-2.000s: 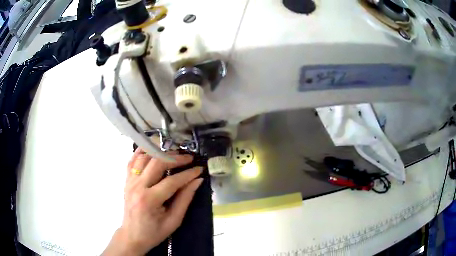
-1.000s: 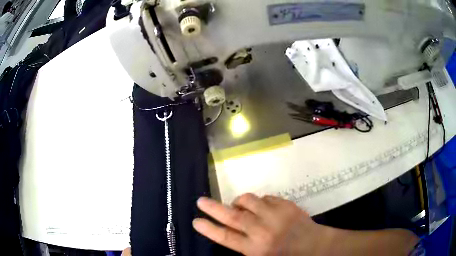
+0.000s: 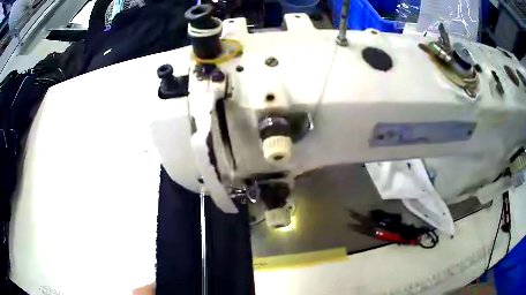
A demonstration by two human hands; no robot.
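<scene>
A black fabric strip point(image 3: 229, 253) runs from the bottom edge of the picture up under the left end of the sewing machine point(image 3: 334, 86). A metal zipper point(image 3: 203, 248) shows as a thin silver line along it. The presser foot area point(image 3: 248, 195) is at the strip's upper right, partly hidden by the white guard. Of my left hand point(image 3: 144, 290) only a small skin-coloured part shows at the bottom edge, beside the strip's left side; its fingers are cut off. My right hand is not clearly in view; a small blurred skin-coloured patch shows at the bottom right edge.
Red and black snips point(image 3: 398, 235) lie on the metal bed plate point(image 3: 329, 201), near yellow tape point(image 3: 305, 258). A white cloth point(image 3: 406, 187) hangs under the machine arm. A black fabric pile point(image 3: 29, 98) lies left and behind. Blue bins point(image 3: 369, 12) stand at the back.
The view has shifted, so the machine sits lower. My right hand has left the strip's right side. The ring zipper pull no longer shows, and the zipper line looks smoother.
</scene>
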